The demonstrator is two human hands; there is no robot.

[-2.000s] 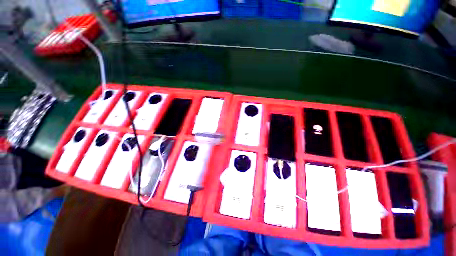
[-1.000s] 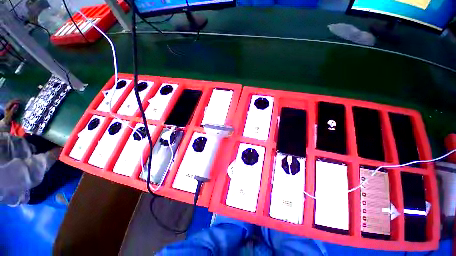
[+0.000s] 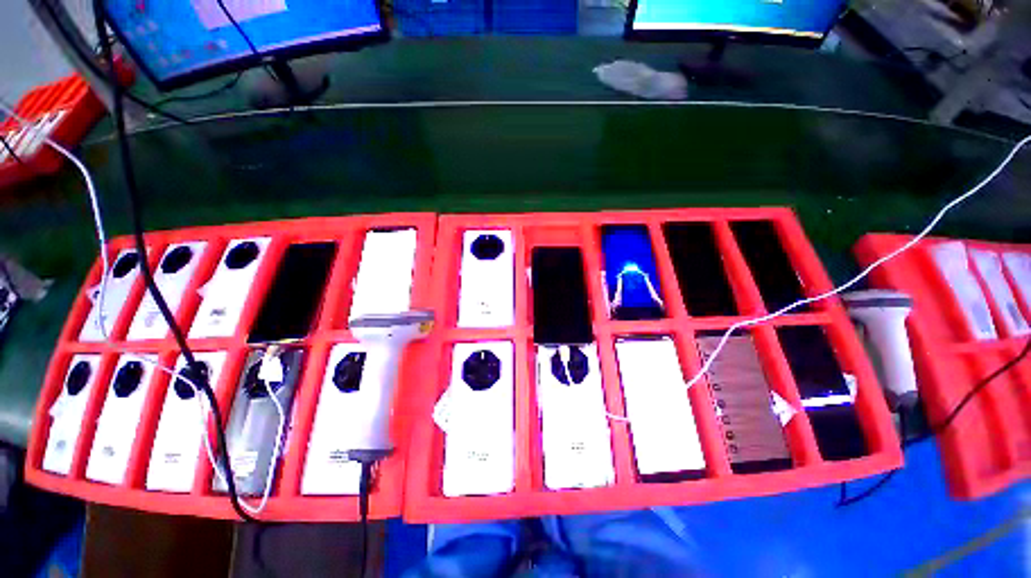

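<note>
No hand of mine is in view. Two red trays lie end to end in front of me, the left tray (image 3: 390, 474) and the right tray (image 3: 424, 502), with phones in their slots. A barcode scanner (image 3: 380, 390) lies over the left tray's right end. A grey phone (image 3: 258, 423) has a white cable on it. In the right tray are a phone with a lit blue screen (image 3: 631, 265), a white-screened phone (image 3: 659, 406), a phone with a brownish screen (image 3: 741, 406) and several dark-screened phones. A white cable (image 3: 791, 303) trails across this tray.
A second scanner (image 3: 887, 339) lies right of the trays, beside another red tray (image 3: 950, 440) partly filled with white phones. Two monitors, the left (image 3: 249, 34) and the right (image 3: 735, 17), stand behind. A black cord (image 3: 141, 254) hangs over the left tray. A red tray (image 3: 68, 107) stands back left.
The view has swung right. The logo-screen phone now shows blue. The lower phone second from the right turned from white to a brownish screen. The person at the left has left the view.
</note>
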